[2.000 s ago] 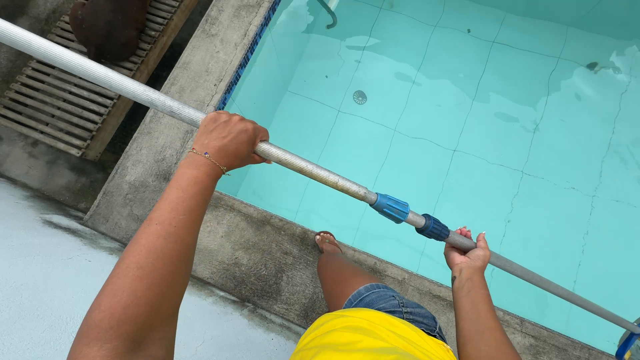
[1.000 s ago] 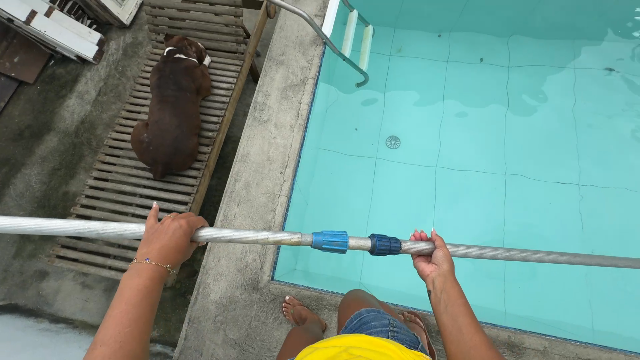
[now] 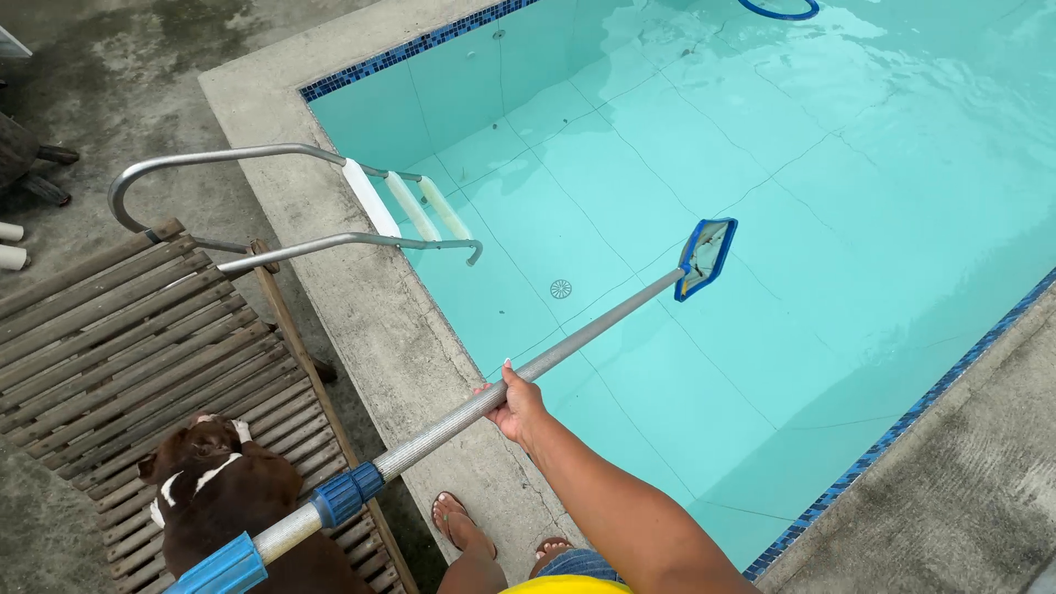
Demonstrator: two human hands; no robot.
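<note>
A telescopic metal pole (image 3: 450,432) runs from the lower left out over the pool. My right hand (image 3: 518,404) grips it around its grey section, thumb on top. At its far end a blue-framed skimmer net (image 3: 707,259) holds some dark debris, above the pool water. Two blue locking collars, a darker one (image 3: 348,493) and a lighter one (image 3: 221,569), sit on the pole toward the lower left. My left hand is out of the picture.
A brown dog with white markings (image 3: 223,495) lies on a slatted wooden lounger (image 3: 124,346), under the pole's near end. A metal pool ladder (image 3: 289,153) stands at the concrete pool edge (image 3: 346,297). A blue hose loop (image 3: 780,10) shows at the top.
The pole has swung so that its net end now shows over the water. My left hand, on the pole a second ago, has gone from view. The view has turned strongly.
</note>
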